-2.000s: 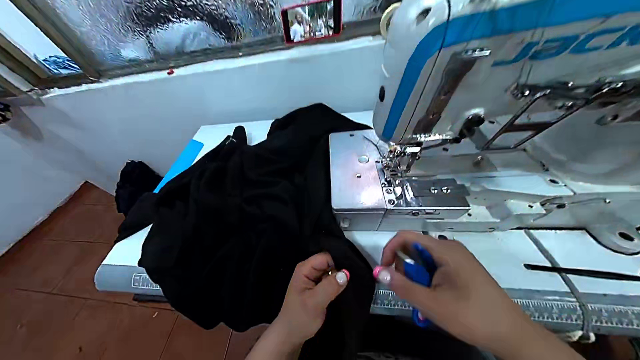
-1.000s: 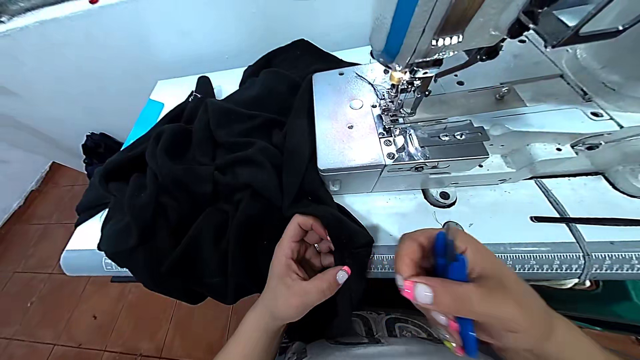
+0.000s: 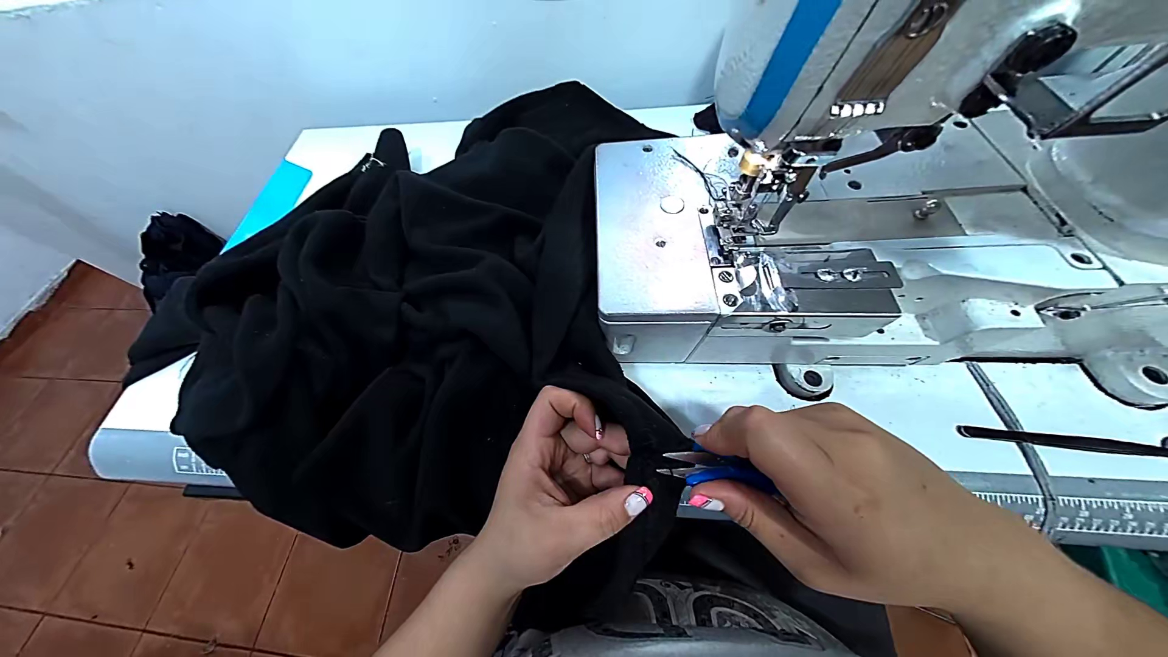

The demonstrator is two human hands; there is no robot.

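Black fabric (image 3: 420, 301) lies bunched over the left part of the white sewing table and hangs past its front edge. My left hand (image 3: 570, 493) grips a fold of it near that edge, thumb toward the right. Blue-handled thread snips (image 3: 725, 474) are in my right hand (image 3: 821, 493), between thumb and fingers. Their two metal blades point left, parted, with the tips at the black cloth beside my left fingers. Behind both hands stands the industrial sewing machine (image 3: 657, 246), its needle area lit; the cloth lies along the left side of its bed.
A measuring scale (image 3: 1095, 516) runs along the table's front edge. A black strip (image 3: 1068, 441) and a cord (image 3: 1013, 429) lie at the right. A dark cloth bundle (image 3: 173, 251) is beyond the table's left side, by the wall. Patterned fabric (image 3: 712, 611) shows at the bottom.
My right hand has moved left toward my left hand, and the snips' blades now point at the cloth. The view has shifted down since two seconds ago.
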